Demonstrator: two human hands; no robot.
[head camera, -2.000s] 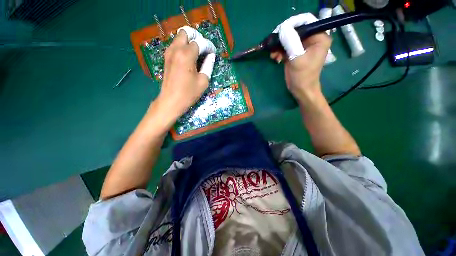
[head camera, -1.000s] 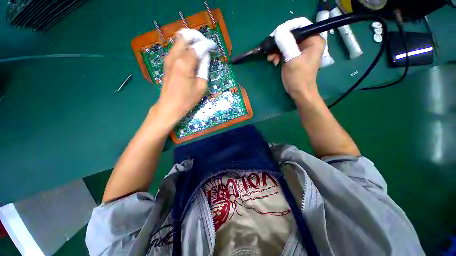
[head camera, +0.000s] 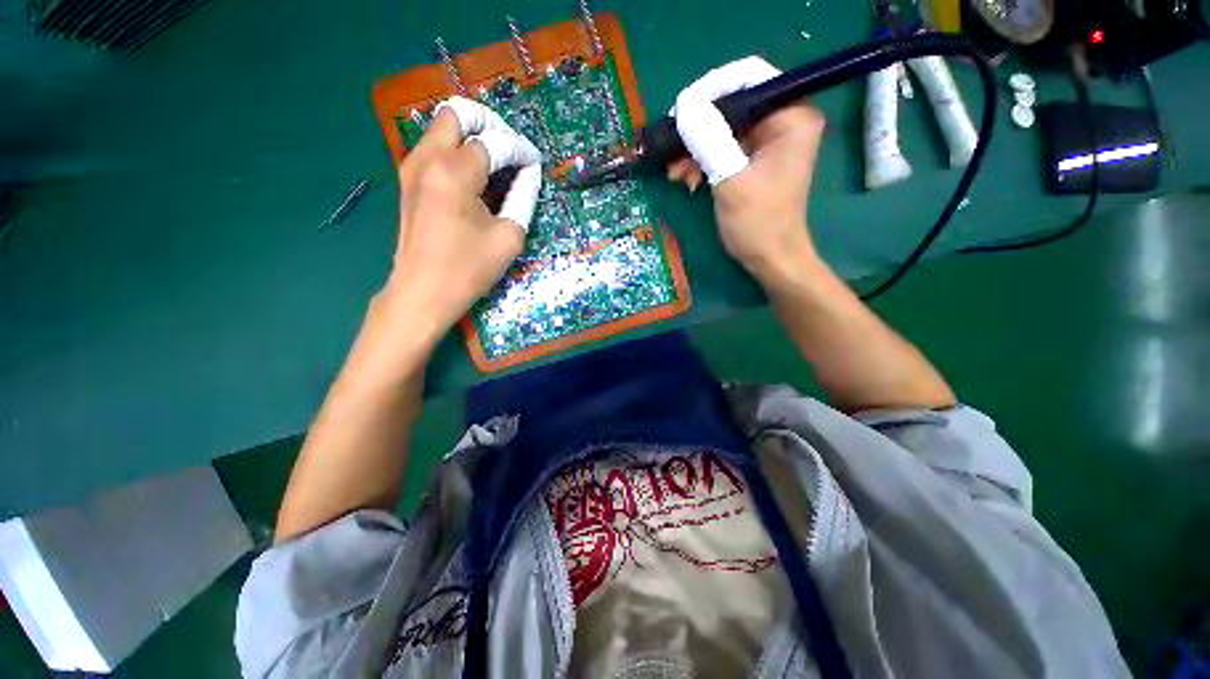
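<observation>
A green circuit board panel (head camera: 584, 285) lies in an orange-brown fixture (head camera: 484, 356). Three twisted leads (head camera: 520, 48) stand out past its far edge. My right hand (head camera: 759, 153), with white finger covers, is shut on a black soldering iron (head camera: 664, 139); its tip is over the middle of the panel, and contact is unclear. My left hand (head camera: 465, 192), also with white covers, is over the panel's left part, thumb and fingertips curled near each other. Whether anything is pinched in them cannot be told.
Pliers with white-sleeved handles (head camera: 945, 113) lie right of the iron. Beyond are small white discs (head camera: 1022, 100), a black box with a glowing strip (head camera: 1104, 149) and cables. A thin metal piece (head camera: 345, 203) lies left. Dark stacked panels (head camera: 106, 16) are far left.
The iron's tip has moved left from the panel's right edge to over its middle. My left hand has shifted left and its fingers have changed pose. The fixture sits slightly farther right in view.
</observation>
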